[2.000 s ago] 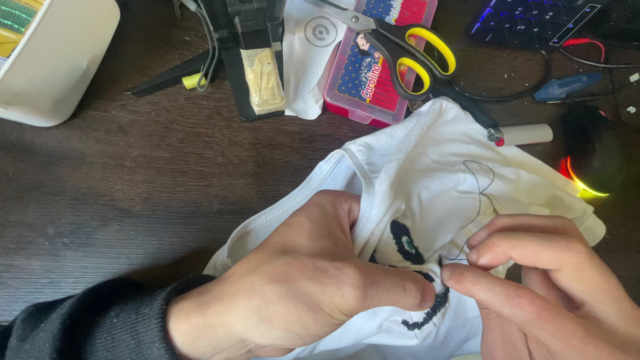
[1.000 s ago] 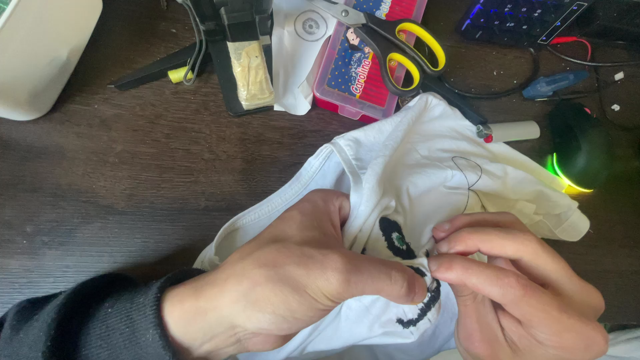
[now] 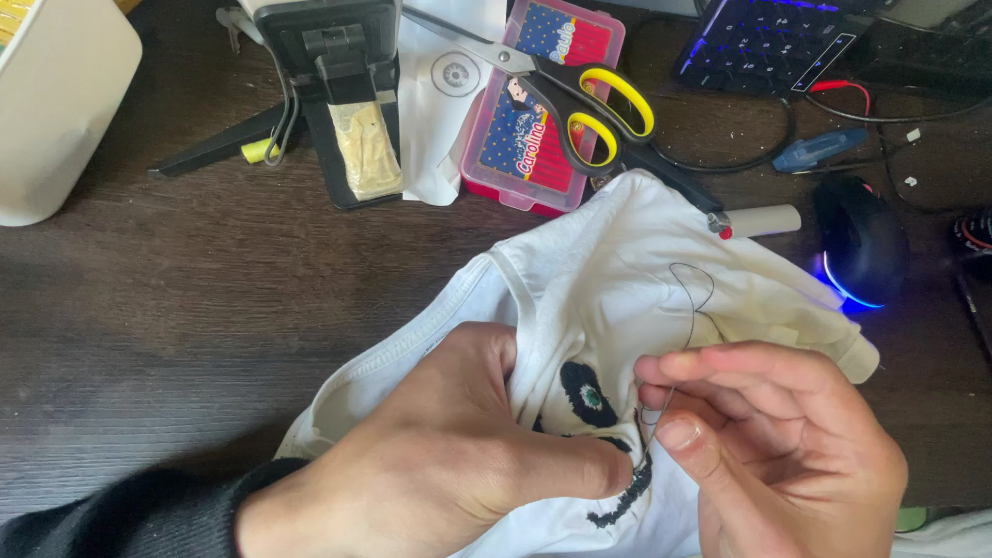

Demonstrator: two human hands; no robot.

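Note:
A white shirt (image 3: 612,256) lies bunched on the dark table, with black embroidery (image 3: 585,395) around a small green and white centre and a curved black stitched line. My left hand (image 3: 434,449) grips the cloth, its thumb pressed beside the stitching and its other fingers hidden in the fabric. At the right of the stitching, my right hand (image 3: 767,449) has its thumb apart from the fingertips; a thin sewing needle (image 3: 661,415) slants between them toward the black line. Dark thread (image 3: 692,310) loops over the shirt above that hand.
Scissors with black and yellow handles (image 3: 597,116) rest on a pink plastic case (image 3: 535,186). Nearby are a black stand (image 3: 345,167), paper with a drawn eye (image 3: 430,155), a computer mouse (image 3: 860,240), a keyboard (image 3: 763,46) and a blue-handled tool (image 3: 821,149). A white container (image 3: 70,101) stands at left.
My right thumb and fingers, close together at the stitching before, have moved apart, and the needle now shows between them. My left hand keeps its hold on the shirt.

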